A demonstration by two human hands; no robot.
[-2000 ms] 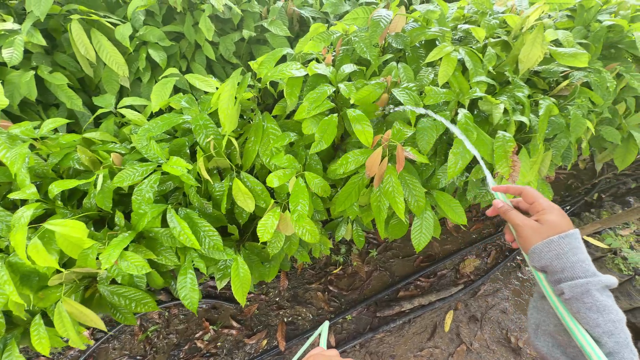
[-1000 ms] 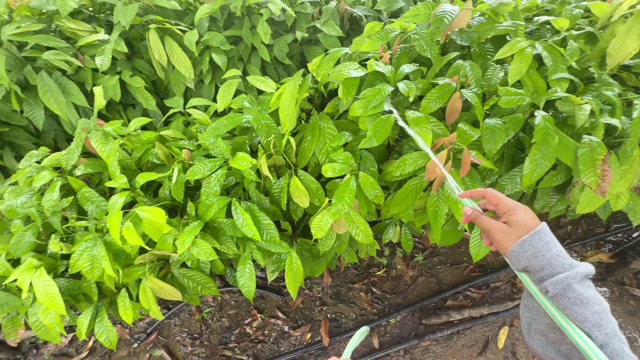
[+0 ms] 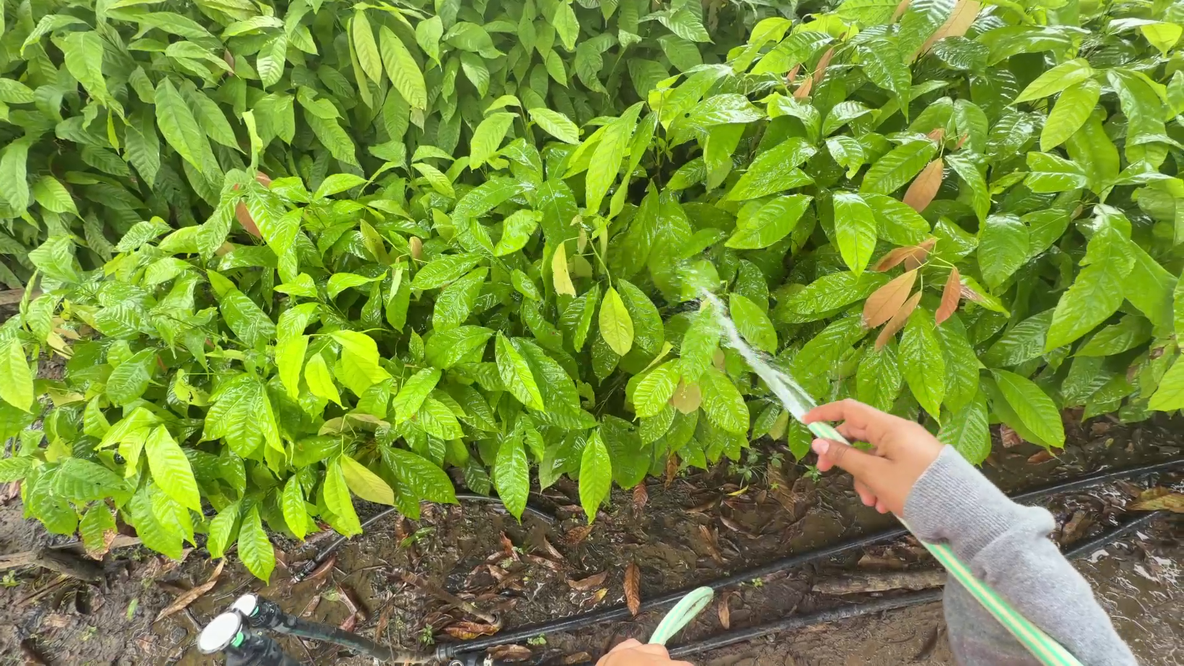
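Observation:
My right hand [image 3: 874, 455], in a grey sleeve, grips a green-and-white striped garden hose [image 3: 994, 601] close to its outlet. A stream of water [image 3: 760, 365] leaves the hose up and to the left and strikes the wet leaves of the leafy green plants [image 3: 555, 370]. At the bottom edge, only part of my left hand [image 3: 643, 653] shows, at a bent loop of striped hose [image 3: 683, 613]; its fingers are mostly cut off by the frame.
Black irrigation pipes [image 3: 786, 561] run across muddy ground [image 3: 518, 555] strewn with dead leaves. Black pipe fittings with white caps [image 3: 220, 632] stand at the lower left. A denser row of plants [image 3: 185, 120] grows behind.
The water stream now lands further left on the plants than before. The view has swung left, bringing the capped pipe fittings in. My right hand keeps its grip on the hose.

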